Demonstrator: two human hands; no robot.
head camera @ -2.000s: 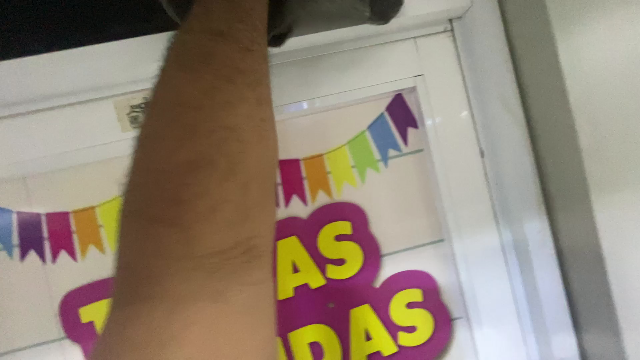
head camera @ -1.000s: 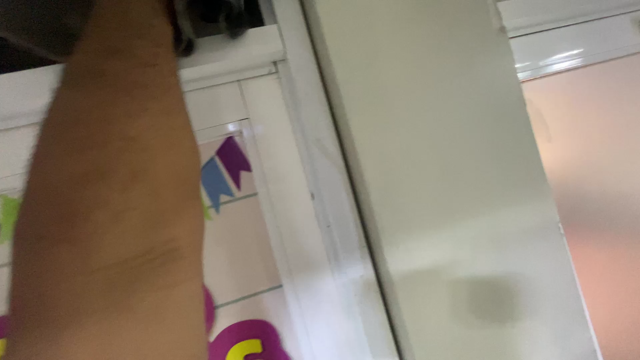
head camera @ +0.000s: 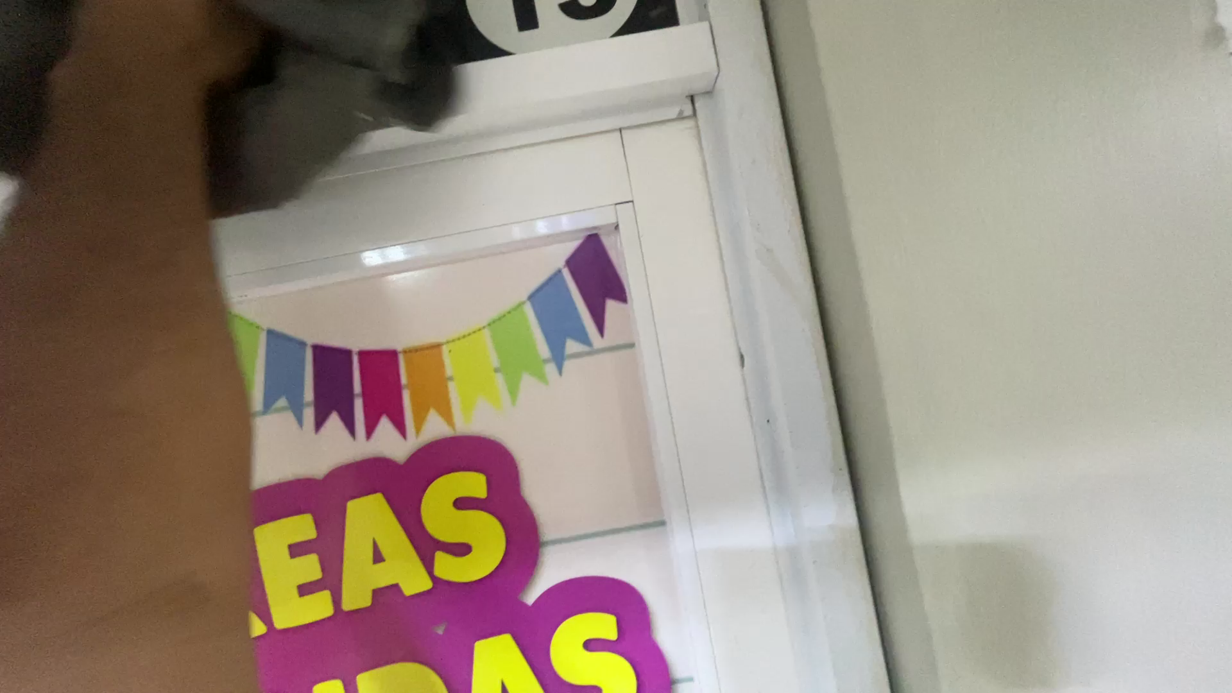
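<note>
One of my bare forearms (head camera: pixel 125 414) rises along the left side of the head view; whether it is the left or the right cannot be told. At its upper end is a blurred, dark grey, soft-looking thing (head camera: pixel 308 106), a cloth or a glove, in front of a white frame rail (head camera: pixel 539 91). The fingers cannot be made out, so the grip is unclear. Behind the forearm is a framed panel with a printed bunting of coloured flags (head camera: pixel 428 385) and yellow letters on a purple backing (head camera: pixel 525 539). My other hand is not seen.
A white upright frame post (head camera: pixel 770 385) borders the panel on its right. Beyond it stands a plain pale wall or panel (head camera: pixel 1039 289) with a soft shadow low down. Above the rail, a black sign with a white disc (head camera: pixel 553 24) bears dark characters.
The view has swung right and then back left. The forearm stays in front of the panel, and the grey thing remains at its upper end.
</note>
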